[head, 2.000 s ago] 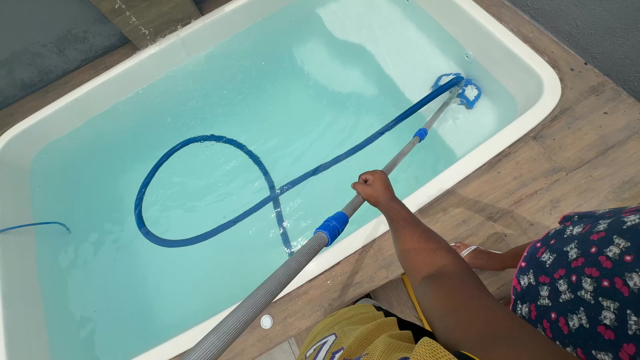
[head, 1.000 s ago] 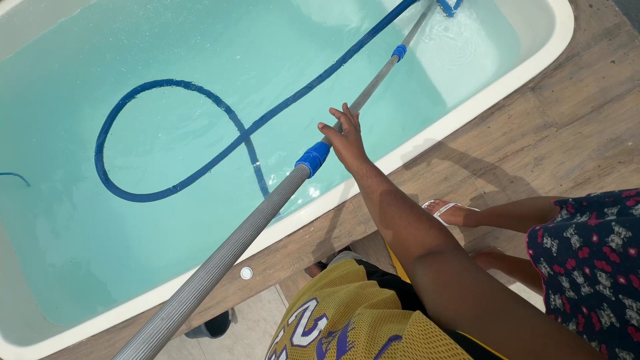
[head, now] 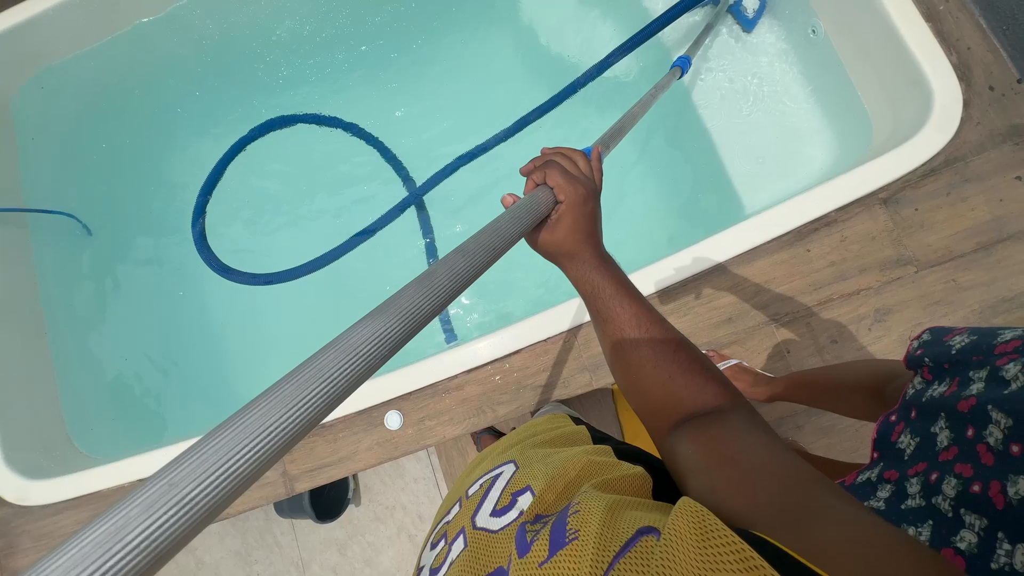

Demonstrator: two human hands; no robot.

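My right hand (head: 566,200) is wrapped around a ribbed grey telescopic pole (head: 344,352), close to its blue locking collar. The pole runs from the lower left up across the pool to a blue-edged pool vacuum head (head: 749,13) in the water at the top right. A blue pool hose (head: 496,142) reaches that head and makes a loop in the water, its lower part crossing behind the pole. My left hand is out of view; the pole's near end leaves the frame at the lower left.
A white pool rim (head: 800,212) borders wood-look decking (head: 832,264). Another person stands at the right in a patterned garment (head: 944,448) and white sandals. A dark bucket (head: 320,500) stands below the deck edge near a small round white fitting (head: 393,420). A thin blue line (head: 48,212) lies at far left.
My right hand has gone from loosened fingers one second ago to a closed grip on the thicker section of the pole, at the blue collar. The view has shifted.
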